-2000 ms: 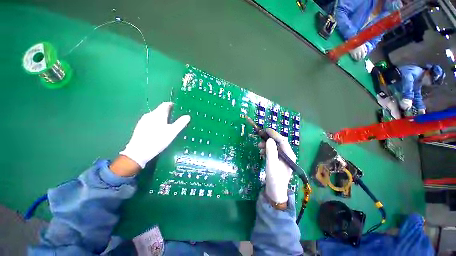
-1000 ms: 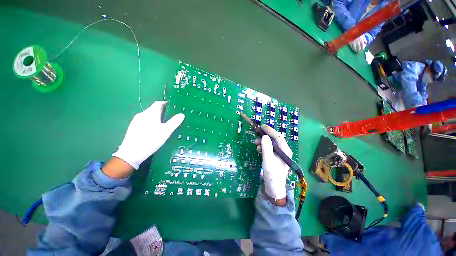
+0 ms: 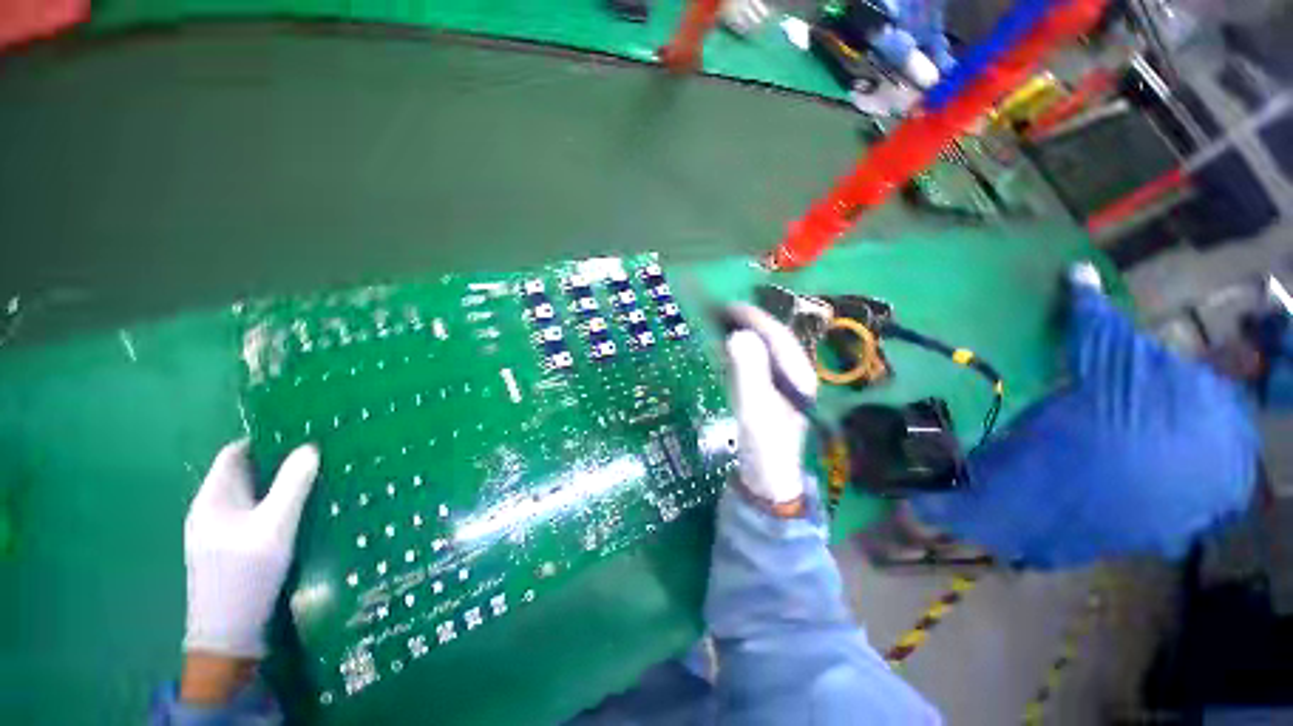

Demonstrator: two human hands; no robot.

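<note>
A large green circuit board (image 3: 426, 426) lies on the green mat, with a group of black square parts (image 3: 603, 315) at its upper right. My left hand (image 3: 244, 546), in a white glove, is at the board's left edge, thumb and fingers apart. Whether it holds solder wire cannot be seen. My right hand (image 3: 769, 404), gloved and blurred, is just right of the board and holds the dark soldering iron (image 3: 780, 372). The iron's tip is blurred. The iron stand (image 3: 848, 348) with its yellow ring is right of my right hand.
A black round housing (image 3: 900, 447) sits below the stand. A red-wrapped post (image 3: 879, 170) crosses the upper right. A person's blue sleeve (image 3: 1134, 440) reaches in at the right. The dark green strip (image 3: 355, 156) runs behind the board.
The view has swung right, and the solder spool is out of view. My right hand has moved with the iron from over the board to beside the stand. The neighbour's blue sleeve now shows more.
</note>
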